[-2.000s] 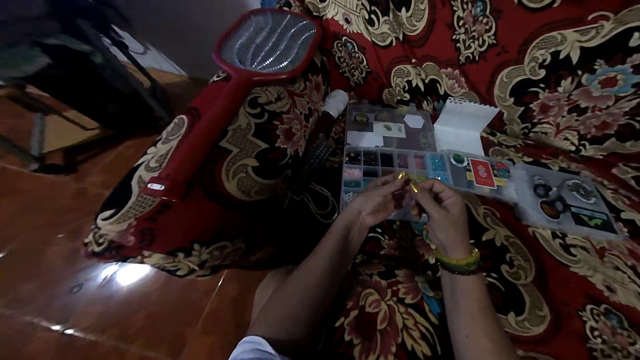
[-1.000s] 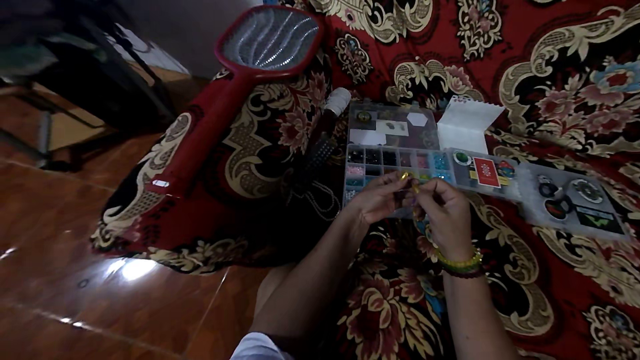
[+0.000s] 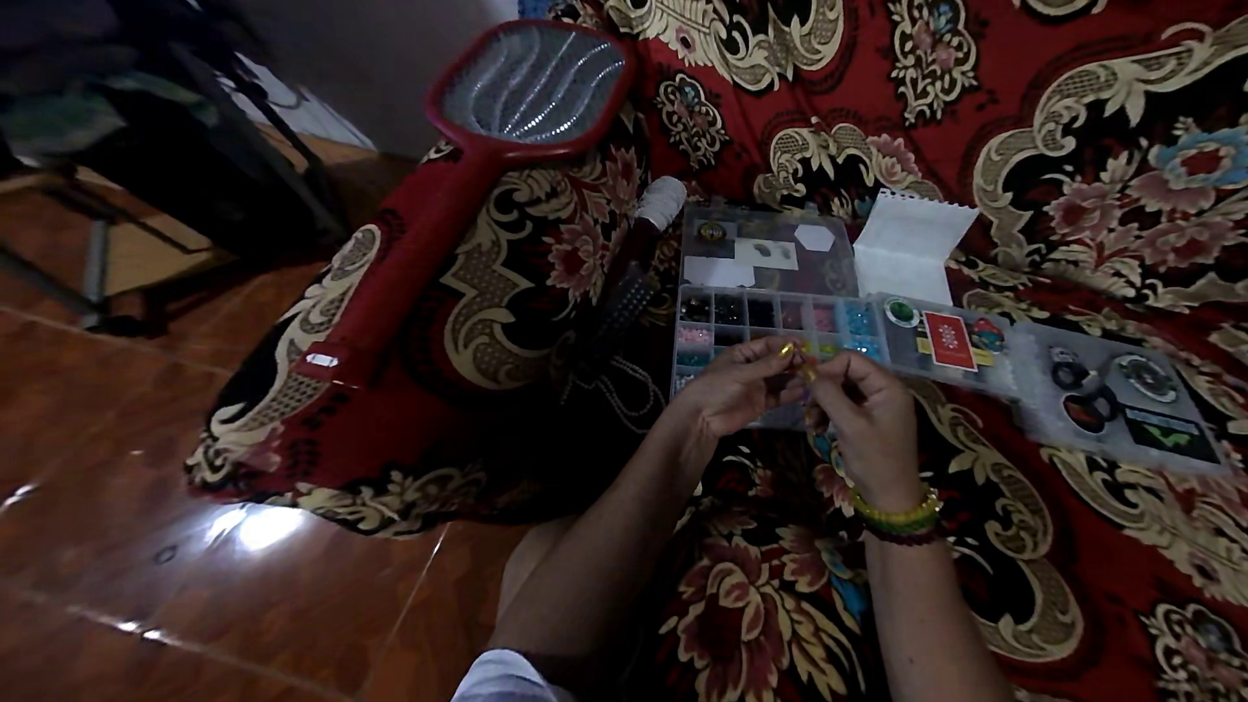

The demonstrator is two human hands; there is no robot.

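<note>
My left hand (image 3: 736, 388) and my right hand (image 3: 863, 405) meet at the fingertips over the near part of a clear plastic bead organizer (image 3: 770, 304). Both pinch something very small between thumb and finger; it is too small and dim to name. Beaded bracelets (image 3: 902, 515) in yellow, green and dark red circle my right wrist. Black, pink and turquoise beads fill several compartments, and my hands hide some of the others. The organizer's raised lid (image 3: 829, 265) bears paper pieces and a round emblem. At its right sits a clear case (image 3: 902, 341) with a red card (image 3: 950, 341) on it.
Scissors (image 3: 1094, 402) lie on another clear case (image 3: 1048, 429) at the right. A folded white paper (image 3: 902, 239) stands behind the organizer. Left of it are a spool of white cord (image 3: 662, 200), a bead strand (image 3: 629, 395) and a red electric fly swatter (image 3: 409, 253), all on the floral sofa cover (image 3: 741, 604).
</note>
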